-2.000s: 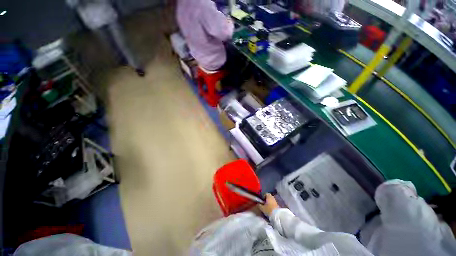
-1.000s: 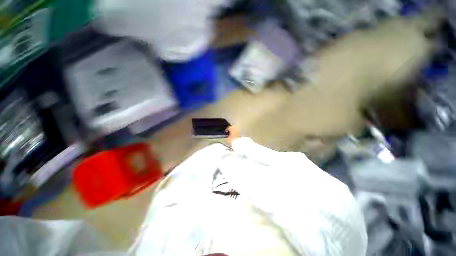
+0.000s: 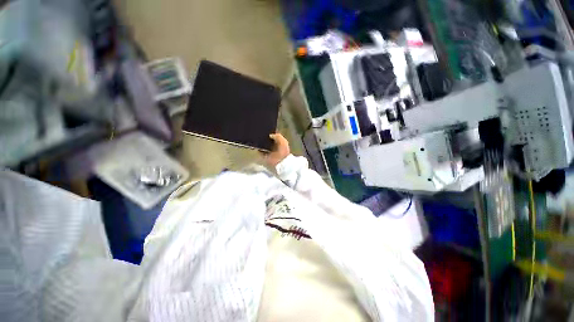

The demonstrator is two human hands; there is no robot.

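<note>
A flat black panel (image 3: 233, 105) is held up in front of my body, over the aisle floor. Its broad dark face shows, with a thin pale edge along its lower side. My right hand (image 3: 278, 149) grips it at its lower right corner. The sleeve runs from there down to the right. My left hand is not in view.
A white machine (image 3: 403, 160) with cables stands on a green-topped bench at right. At left are a pale tray (image 3: 141, 170) with shiny contents and a blurred grey rack. Striped cloth (image 3: 50, 233) shows at lower left; whose it is, I cannot tell.
The view has swung round; the red stool and the earlier bench are out of view. The panel, seen nearly edge-on before, now shows its broad face. My right hand still holds it.
</note>
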